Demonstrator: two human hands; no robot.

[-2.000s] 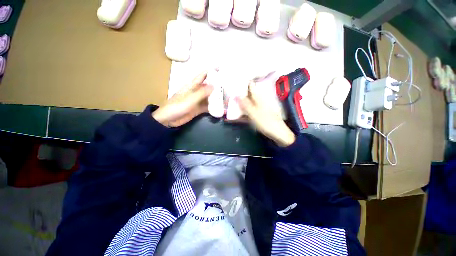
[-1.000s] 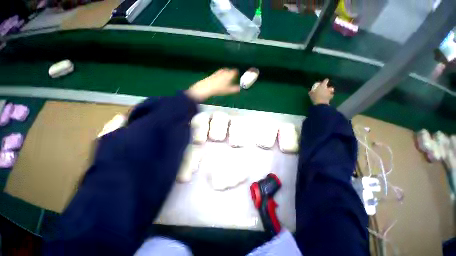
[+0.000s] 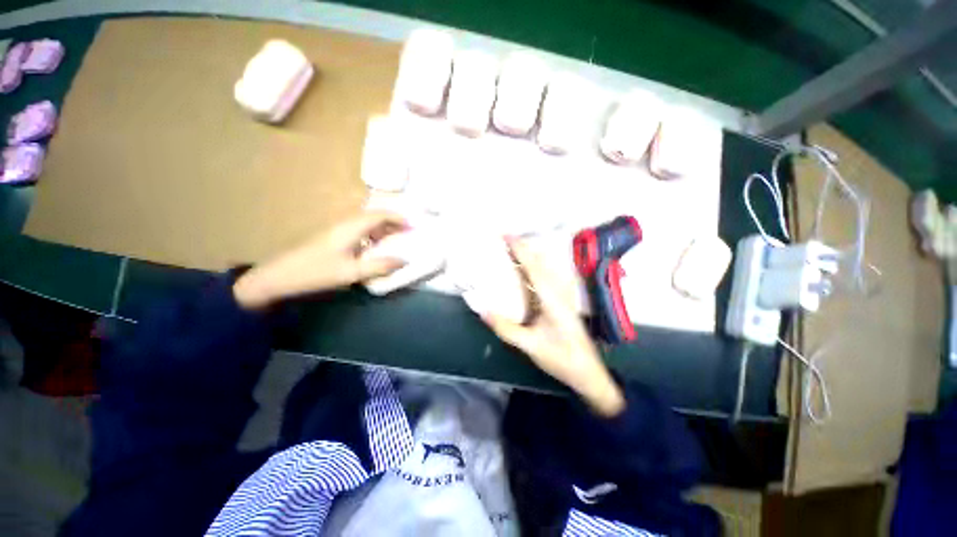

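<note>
My left hand holds a pale rounded hand warmer piece above the front edge of the white mat. My right hand holds another pale piece just to the right of it. The two pieces look close together; their outlines are blurred and blend into the mat, so I cannot tell if they touch. The red and black infrared thermometer lies on the mat right of my right hand. A row of cream hand warmers with pink undersides stands along the mat's back edge.
A unit sits on the cardboard sheet. One pale unit stands at the mat's left edge, another at its right. A power strip with plugs and white cables lies right. Pink pieces lie far left; a metal frame crosses upper right.
Both hands have come back from the green belt to the front of the mat, now each with a pale piece. The view has tilted down towards the bench.
</note>
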